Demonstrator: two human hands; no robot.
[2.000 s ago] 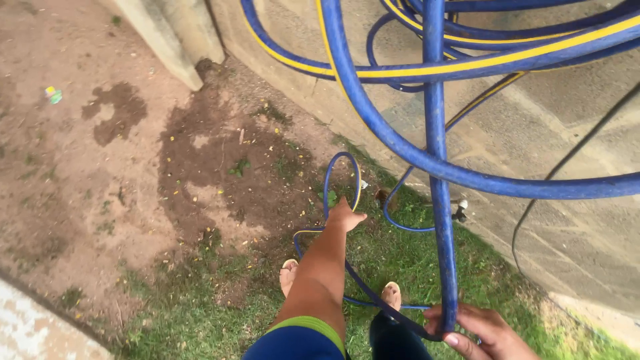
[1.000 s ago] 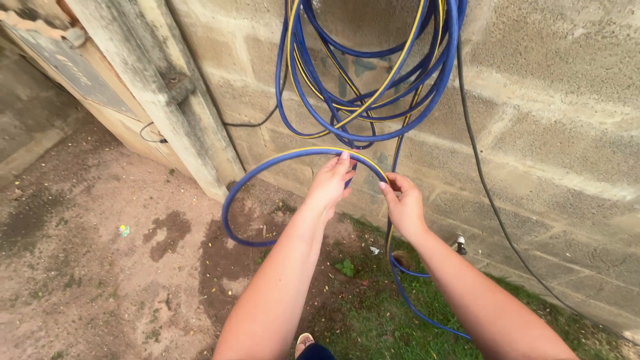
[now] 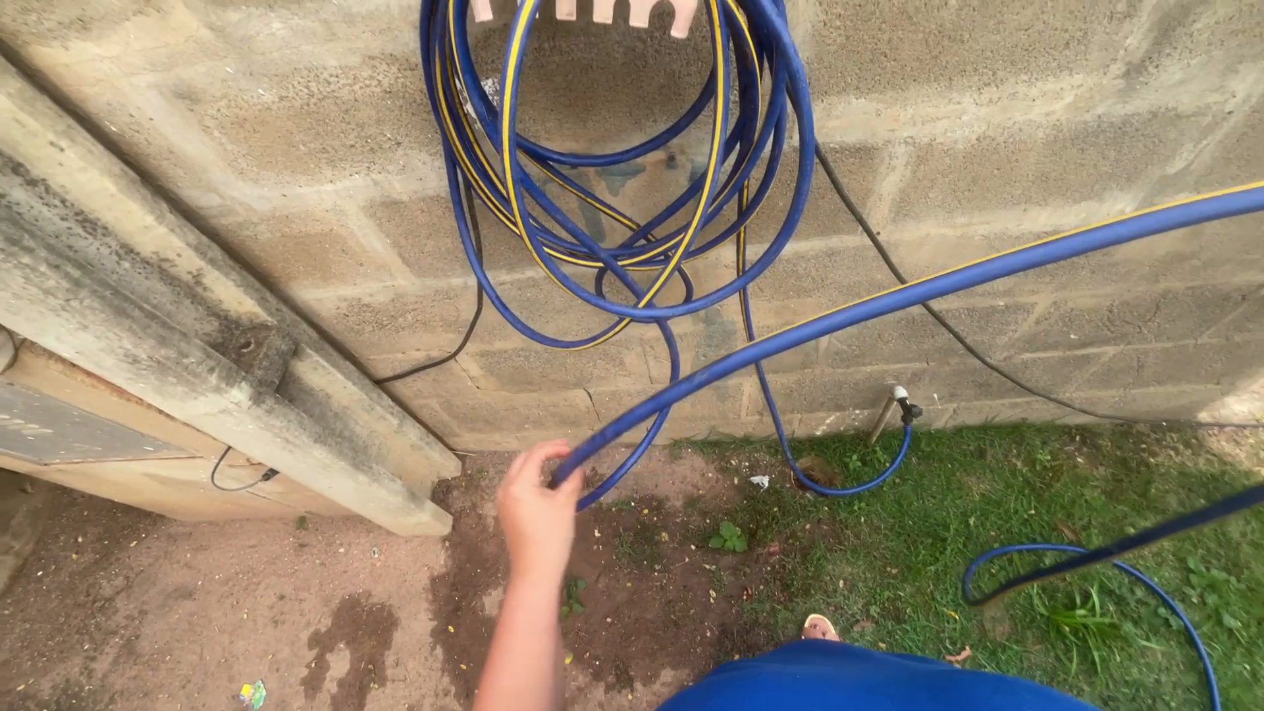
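Note:
My left hand (image 3: 538, 504) is closed around a blue garden hose with a yellow stripe (image 3: 839, 321), low in front of the block wall. From that hand the hose rises to the right and leaves the view at the right edge. Above hangs a loose coil of the same hose (image 3: 553, 247), its loops below a pale pink hanger with prongs (image 3: 681, 15). My right hand is out of view. A thin length of hose runs down from the coil to a tap (image 3: 901, 397) by the wall's foot. More hose (image 3: 1047, 548) loops over the grass at the right.
A rough block wall (image 3: 987, 79) stands ahead, with a dark cable (image 3: 879, 247) hanging down it. A concrete post (image 3: 197, 296) leans across the left. Bare soil lies below left, grass (image 3: 889, 583) below right. A sandaled foot (image 3: 820, 627) shows at the bottom.
One second ago both hands held the hose in front of the wall; now my right hand has left the view. A hose length now stretches from my left hand to the right edge.

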